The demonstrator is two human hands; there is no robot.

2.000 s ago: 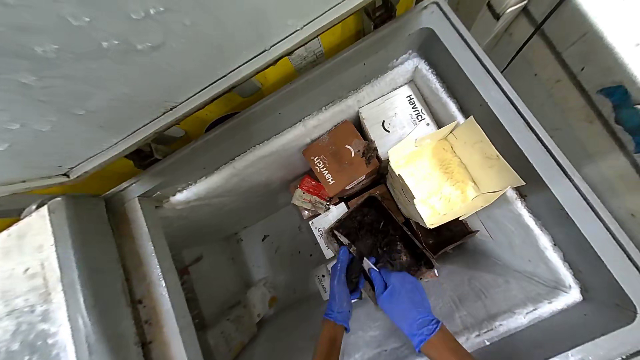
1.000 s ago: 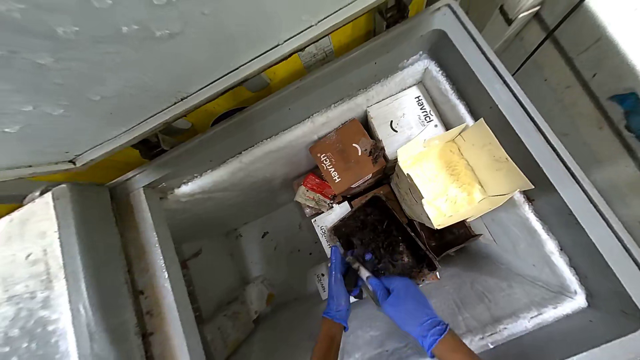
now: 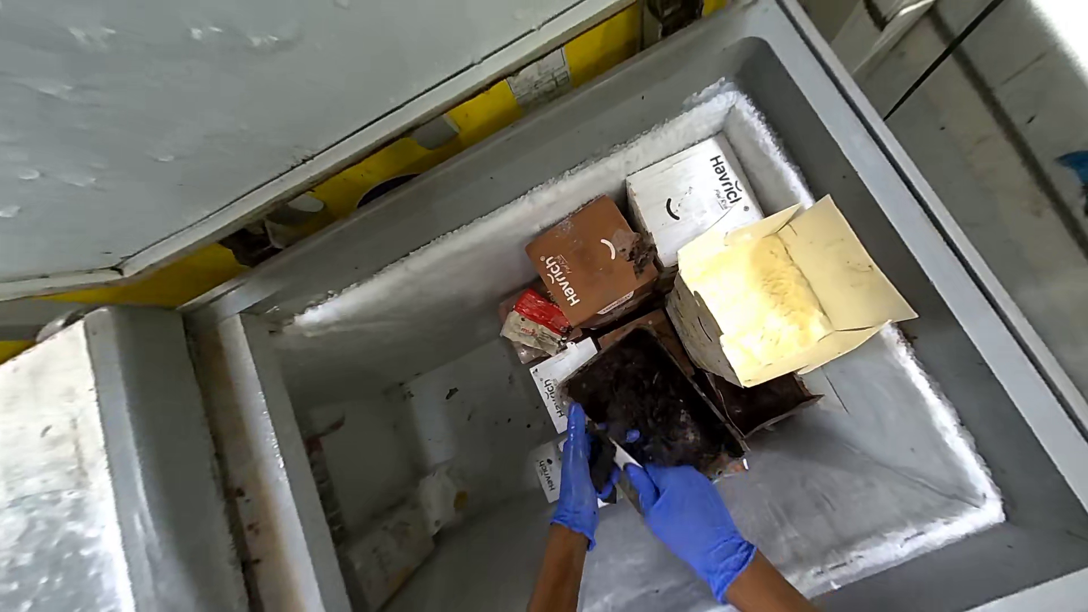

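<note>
My left hand (image 3: 577,476), in a blue glove, is shut on a dark lump at the near left edge of an open box (image 3: 738,442). Dark brown frozen contents (image 3: 650,395) fill that box. My right hand (image 3: 684,514), also blue-gloved, grips a metal tool (image 3: 627,461) whose kind I cannot tell; it lies against the lump between my hands. Right behind the box stands an open cream carton (image 3: 850,272) of pale yellow contents. A closed brown Havrich carton (image 3: 595,255) and a white one (image 3: 693,191) are farther back.
Everything sits inside a frosted chest freezer (image 3: 544,183). A red and white wrapper (image 3: 540,316) lies left of the brown carton. White printed cartons (image 3: 551,463) show beside the open box. The raised grey lid (image 3: 255,102) rises at the upper left; a crumpled pale package (image 3: 440,500) lies lower left.
The metal tool, partly raised over the open box a second ago, is now down between my hands. A dark lump shows at my left hand, unlike a second ago.
</note>
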